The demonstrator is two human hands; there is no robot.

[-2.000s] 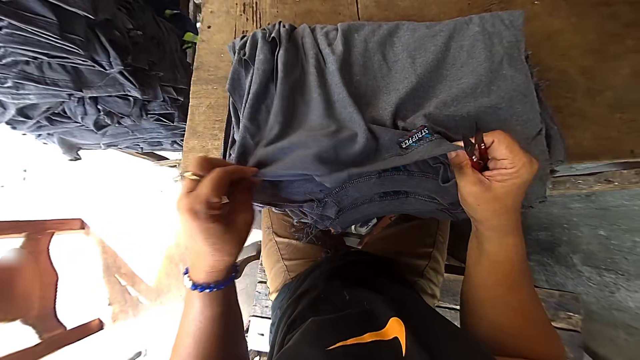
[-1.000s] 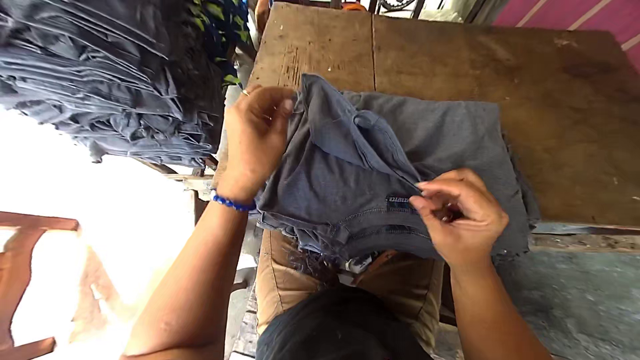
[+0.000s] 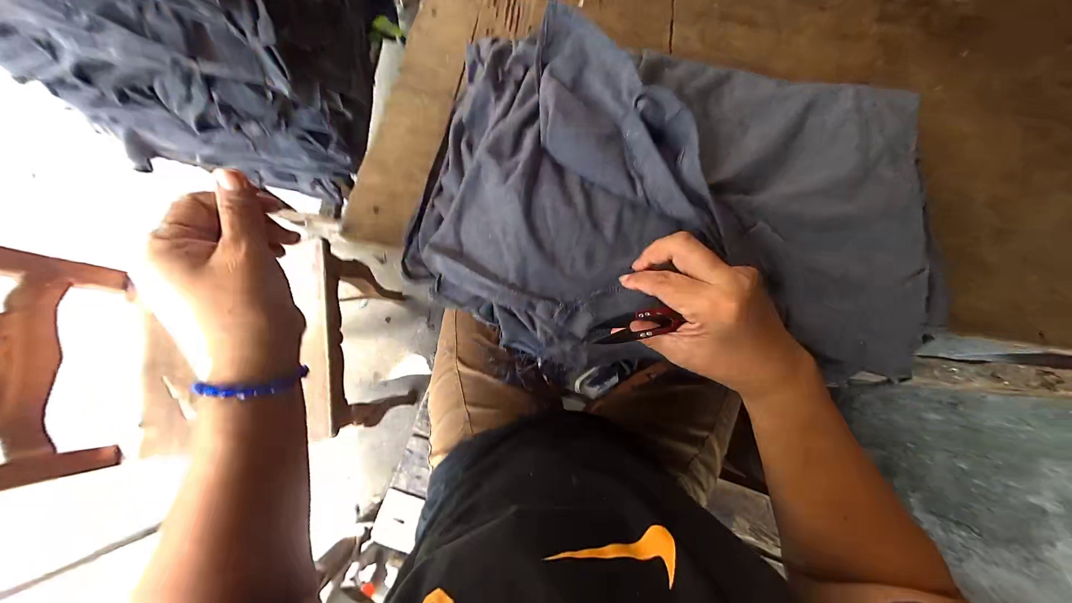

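Observation:
Blue-grey knit garments (image 3: 536, 193) lie stacked at the table's near edge, the top one rumpled with a flap turned up. Over the stack's front, my right hand (image 3: 712, 310) holds small red-handled thread snips (image 3: 649, 325) in its palm, blades pointing left, with thumb and forefinger near the cloth's edge. My left hand (image 3: 230, 234), with a blue beaded bracelet (image 3: 251, 389) at the wrist, is raised left of the table, away from the garments. Its thumb and forefinger are pinched together; whether a thread is between them cannot be told. Loose threads hang at the stack's front edge.
The worn wooden table (image 3: 997, 167) stretches behind and right of the stack. A big pile of dark blue-grey cloth (image 3: 209, 100) stands at the upper left. Brown wooden furniture (image 3: 33, 360) stands at the far left. My lap in tan trousers (image 3: 473, 368) is below the table's edge.
My left hand has let go of the garment and moved left, off the table. The label edge that my right hand held is no longer raised, and the snips now show below its fingers.

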